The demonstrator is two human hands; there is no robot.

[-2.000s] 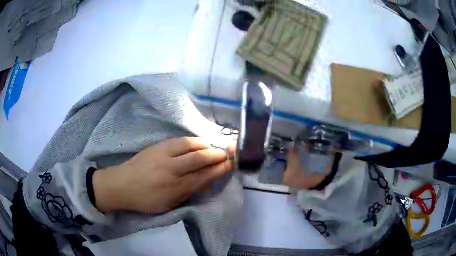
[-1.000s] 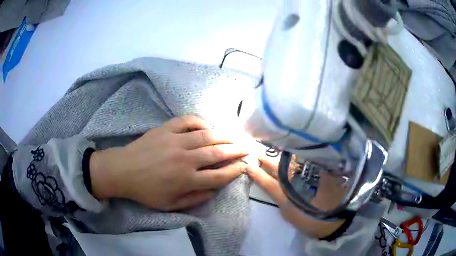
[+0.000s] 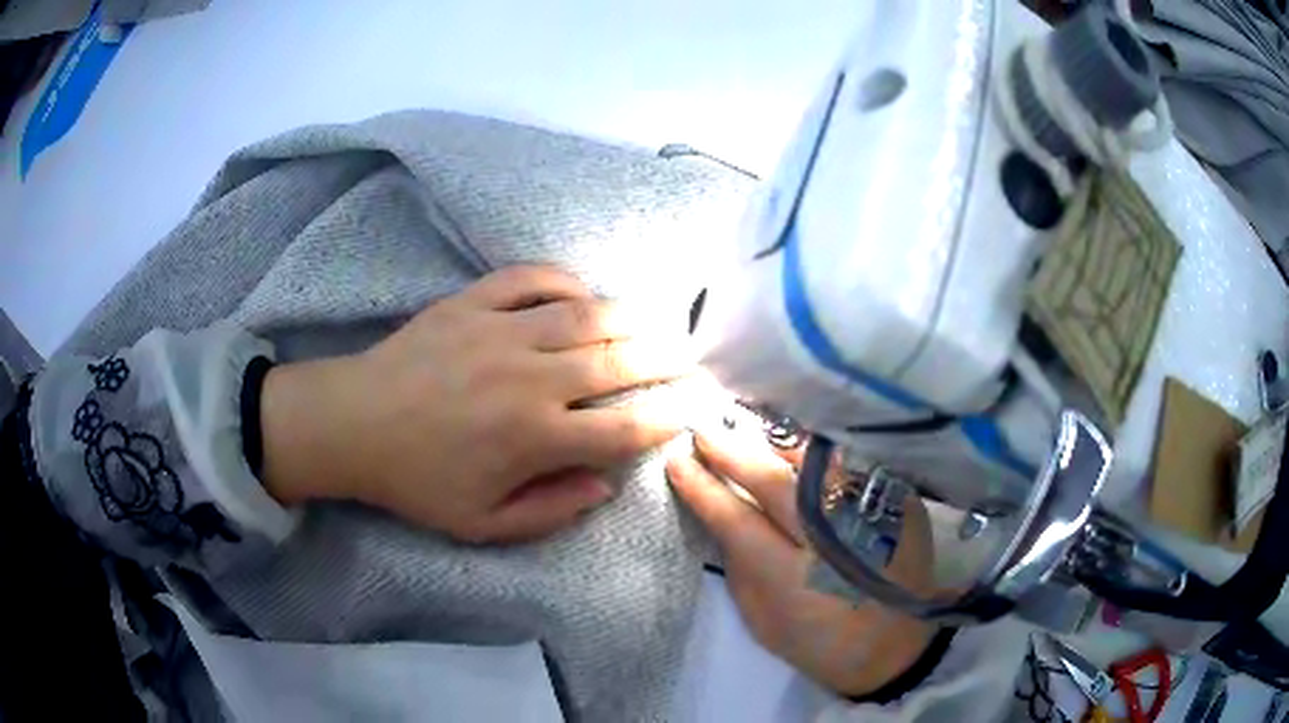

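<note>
The grey woven fabric (image 3: 354, 233) lies in folds on the white table, left of and under the front of the sewing machine head (image 3: 891, 212). My left hand (image 3: 481, 403) lies flat on the fabric, fingers slightly apart, fingertips near the brightly lit needle area. My right hand (image 3: 806, 565) is beside the fabric's right edge, its fingertips touching the edge close to my left fingertips. The curved metal guard (image 3: 1053, 509) partly covers my right hand. Glare hides the needle and the exact fingertip contact.
Red-handled scissors (image 3: 1142, 685) lie at the lower right. A patterned olive swatch (image 3: 1105, 294) and brown card (image 3: 1195, 459) are on the machine head. A blue label (image 3: 68, 88) is on the tabletop (image 3: 566, 64) at the upper left. Grey fabric (image 3: 1227, 99) is at the upper right.
The view has shifted, showing the machine head further right than two seconds ago. The fabric and my left hand appear slightly higher in the picture. My right hand shows more clearly, less covered by the machine.
</note>
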